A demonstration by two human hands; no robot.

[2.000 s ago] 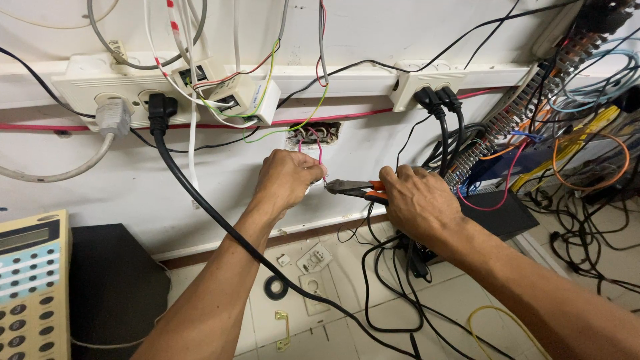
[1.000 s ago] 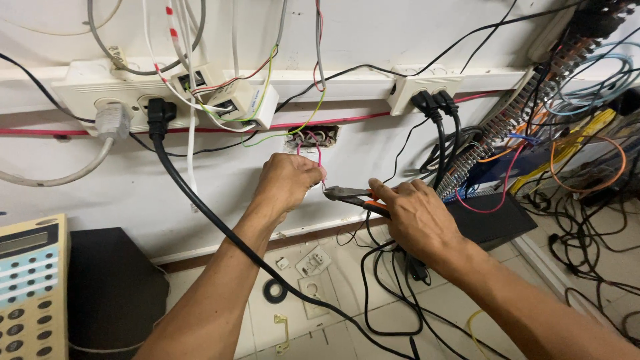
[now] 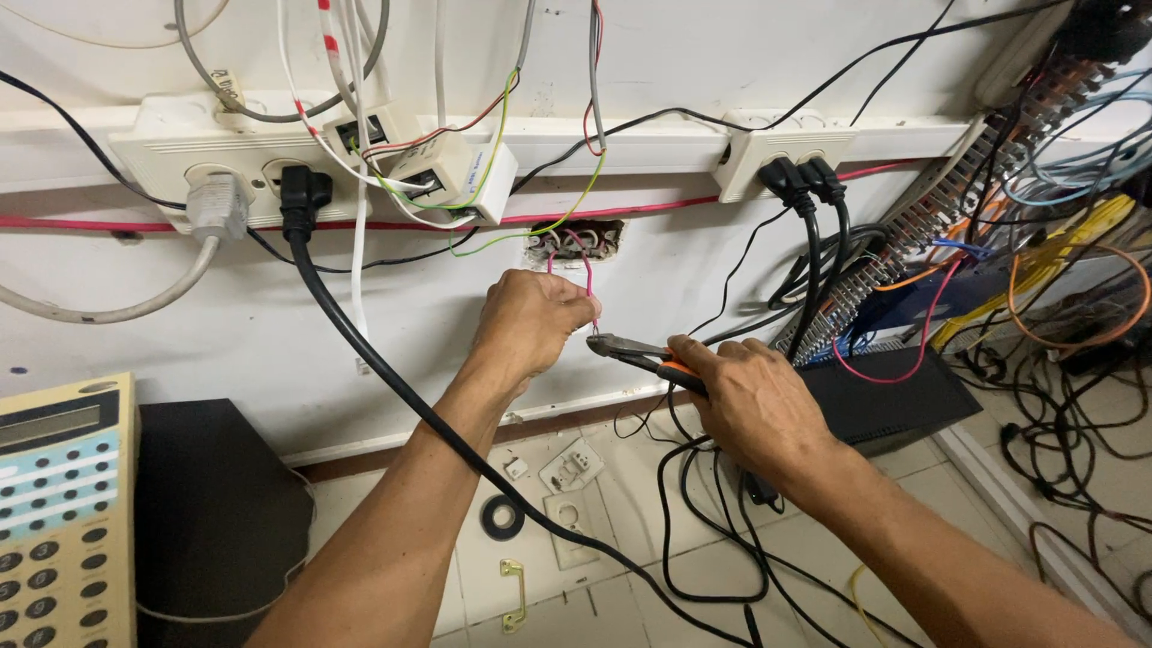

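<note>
My left hand (image 3: 535,319) pinches a pink insulated wire (image 3: 589,274) between thumb and fingers, just below an uncovered wall box (image 3: 574,241). Two pink wires hang out of that box, and more wiring shows inside. In my right hand (image 3: 760,405) is a pair of pliers (image 3: 630,349) with orange and black handles, which looks like diagonal cutters. Their jaws lie at the wire's lower end, right beside my left fingertips. Whether the jaws grip the wire is too small to tell. A thin yellow-green wire (image 3: 549,227) crosses in front of the box.
A black power cable (image 3: 405,409) runs over my left forearm. Outlet strips (image 3: 252,180) with plugs are on the wall trunking. On the tiled floor lie a black tape roll (image 3: 502,517), a faceplate (image 3: 574,526), a socket part (image 3: 571,465) and a brass-coloured handle (image 3: 513,594). Tangled cables (image 3: 1035,432) lie at right.
Two seconds ago my right hand sat a little closer around the plier handles; its grip has shifted slightly. My left hand stays on the pink wire, and the jaws remain beside its end.
</note>
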